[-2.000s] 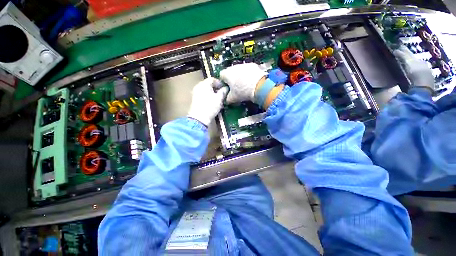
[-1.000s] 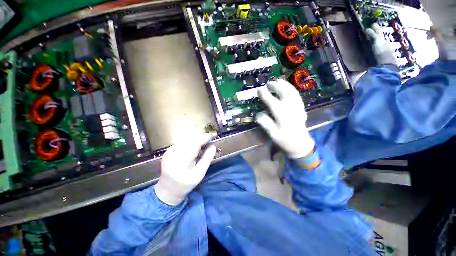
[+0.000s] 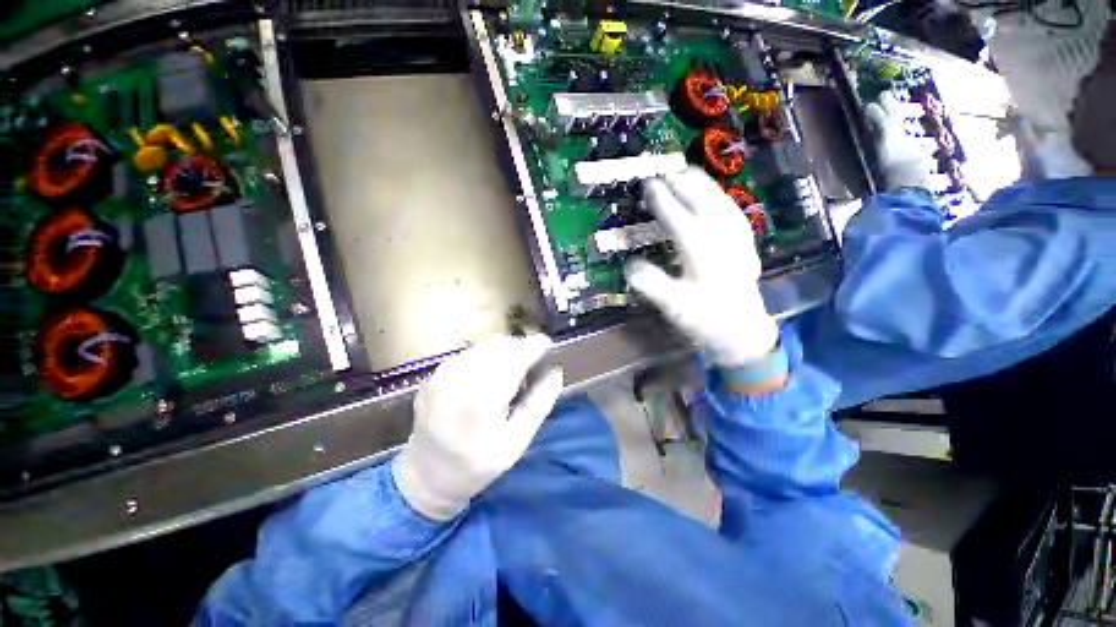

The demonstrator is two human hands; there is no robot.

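A green power circuit board (image 3: 565, 206) lies in its dark carrier in front of me, with white and silver heatsink bars (image 3: 612, 113) and orange-red toroidal inductors (image 3: 704, 96) on it. My right hand (image 3: 712, 272), white-gloved with a blue-green wrist band, is over the board's near part. Its fingers are apart, close to the middle and lower heatsinks, and I see nothing in it. My left hand (image 3: 471, 423), white-gloved, rests at the silver conveyor rail (image 3: 355, 429) left of the board. Its thumb is apart from its fingers, and nothing shows in it.
Another circuit board (image 3: 196, 319) lies in a carrier at the left. Between the two carriers a pale flat surface (image 3: 410, 208) shows. At the right, a worker's blue sleeve (image 3: 967, 276) and gloved hand reach another board (image 3: 906, 92).
Both hands have left the board's left edge since the first frame. The left is now at the rail, the right nearer the heatsinks. The view has shifted, and the pale green frame is out of view.
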